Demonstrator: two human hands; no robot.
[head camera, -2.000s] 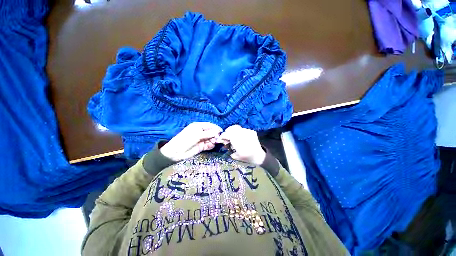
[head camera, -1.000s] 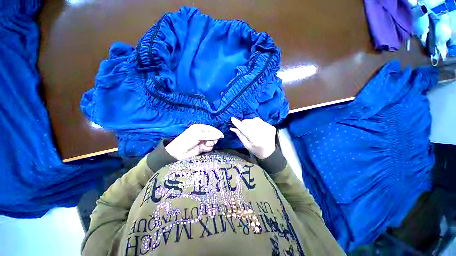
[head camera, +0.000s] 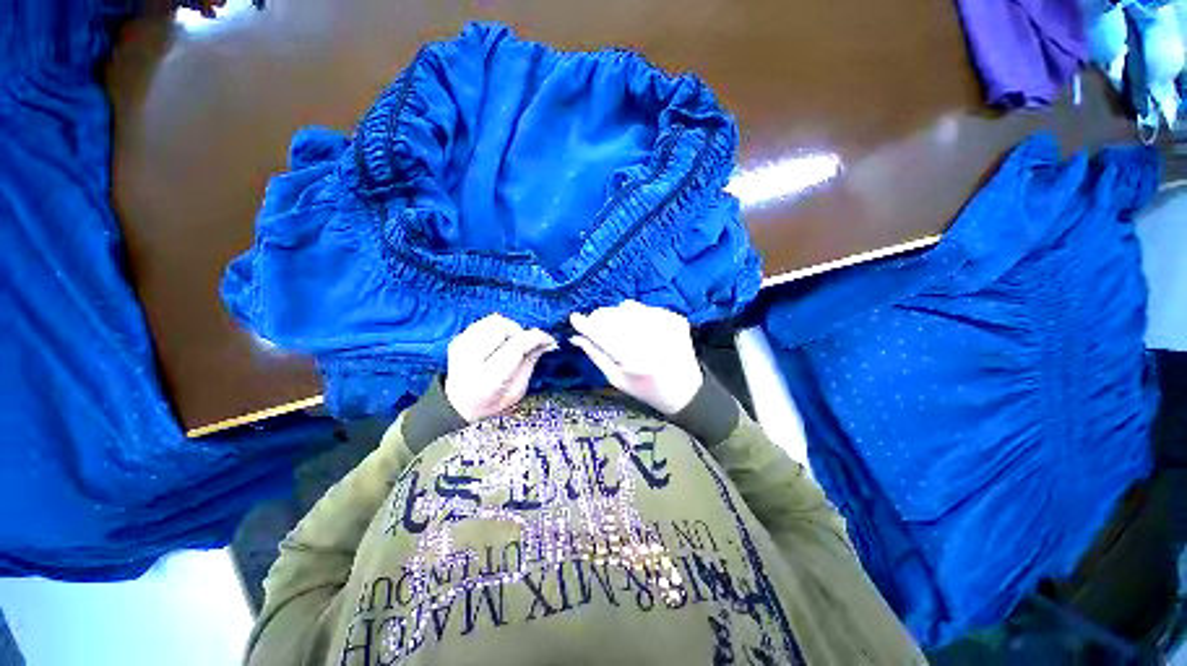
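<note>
A blue dress (head camera: 521, 156) lies bunched on the table, its gathered, elasticated band with a dark seam (head camera: 488, 276) forming a loop. My left hand (head camera: 499, 366) and my right hand (head camera: 638, 354) are at its near edge, close to my shirt front. The fingertips of each hand are pinched together and almost meet. Dark blue cloth shows between and just behind the fingertips. What the fingertips pinch is too small to tell. No tool can be made out.
The brown table (head camera: 859, 130) has a light front edge. Another blue dress (head camera: 976, 377) hangs over the edge at right. More blue cloth (head camera: 65, 299) hangs at left. A purple garment (head camera: 1026, 50) and light blue and white items (head camera: 1146, 59) are at the far right.
My hands have moved slightly; the left hand has turned more upright and the right hand's fingers have come together, closer to the left's. The dress keeps nearly the same shape.
</note>
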